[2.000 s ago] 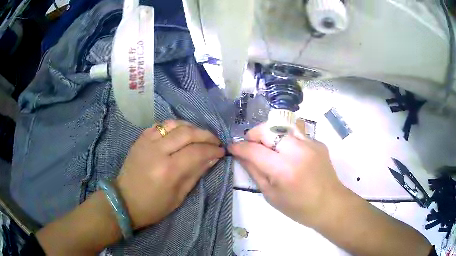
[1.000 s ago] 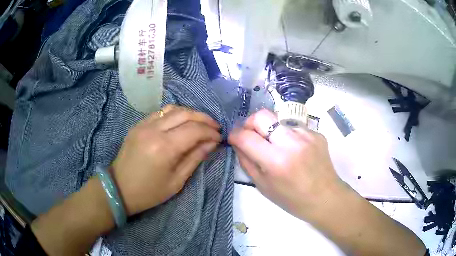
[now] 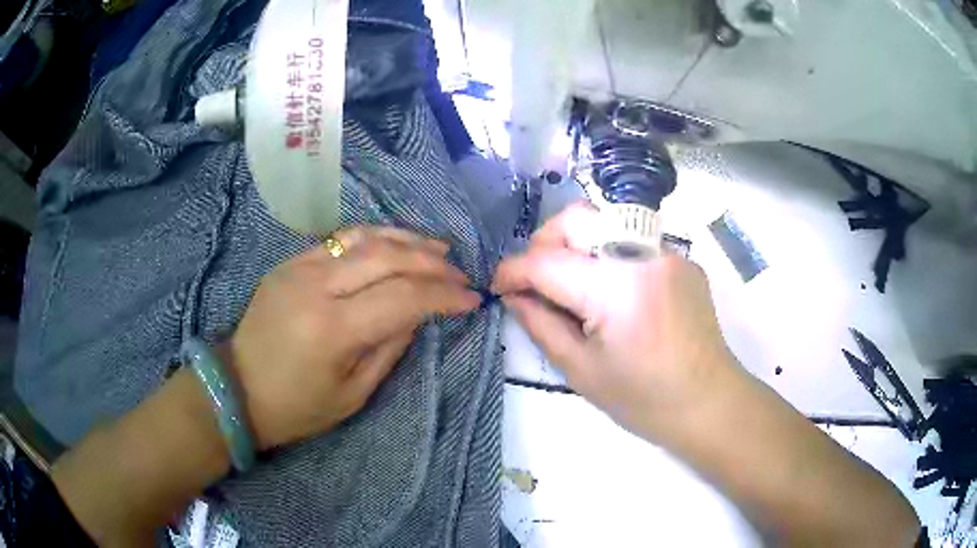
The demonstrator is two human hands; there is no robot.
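Observation:
A grey-blue denim garment [image 3: 139, 268] with raised seam ridges spreads over the left and middle of the view. My left hand [image 3: 354, 321] lies on it, fingertips pinched at its right edge. My right hand [image 3: 621, 321] meets it from the right, thumb and fingertips pinched. A tiny dark fabric strip [image 3: 490, 299] shows between the fingertips of both hands, against the garment's edge. Most of the strip is hidden by the fingers. The fingertips are in front of the lit needle area, where the needle cannot be made out.
The white machine head [image 3: 793, 75] hangs above, with a dark tension coil [image 3: 632, 171] over my right hand. A lamp [image 3: 298, 118] is above my left hand. To the right lie a metal plate [image 3: 739, 247], black strips [image 3: 881, 214], snips [image 3: 885, 383] and a strip pile [image 3: 951, 439].
Both hands stay pinched at the garment's edge, with small finger shifts. The right hand's fingers have curled slightly. The lamp and machine head shift in the picture as the view moves.

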